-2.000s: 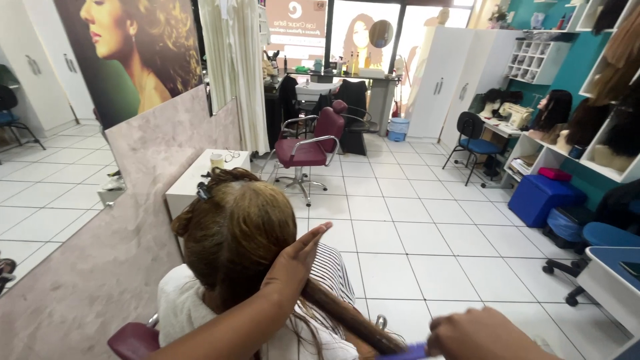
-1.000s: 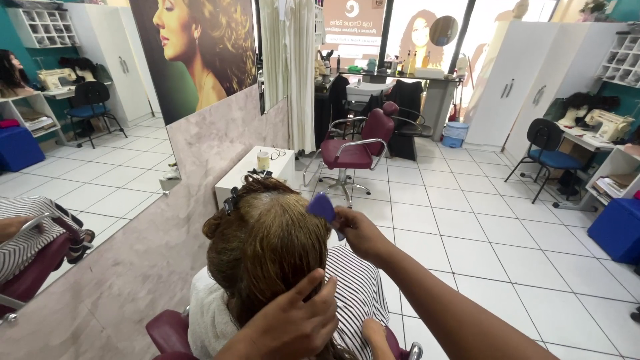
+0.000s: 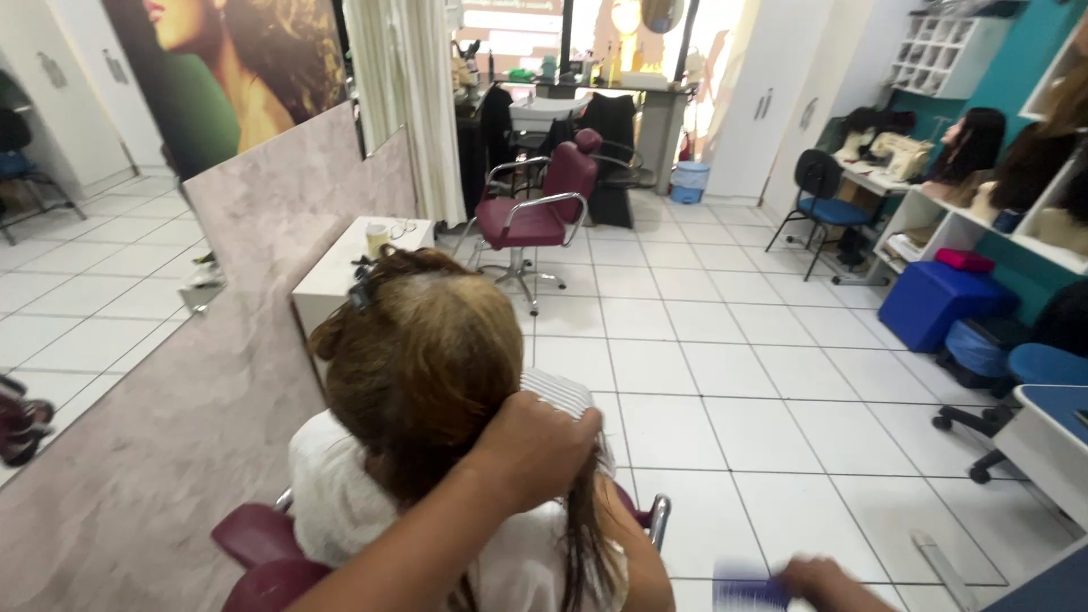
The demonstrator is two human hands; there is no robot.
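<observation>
A seated person's brown hair (image 3: 425, 357) fills the lower middle of the head view, partly pinned by a dark hair clip (image 3: 362, 285) on the left side of the head. My left hand (image 3: 544, 446) is closed around a lock of this hair at the right side of the head, and the loose strands (image 3: 586, 535) hang below it. At the bottom right, apart from the hair, my right hand (image 3: 816, 582) holds a purple comb (image 3: 748, 591), which is blurred. A white towel (image 3: 340, 476) lies over the person's shoulders.
The person sits in a burgundy salon chair (image 3: 263, 535). A white cabinet (image 3: 340, 268) with a cup (image 3: 376, 240) stands against the wall on the left. Ahead is another burgundy chair (image 3: 535, 212). At right are a blue box (image 3: 943, 302) and a desk (image 3: 1045, 433).
The comb, at the top right of the head one second ago, is now low at the right in my right hand. My left hand is now gripping the lock out to the head's right side.
</observation>
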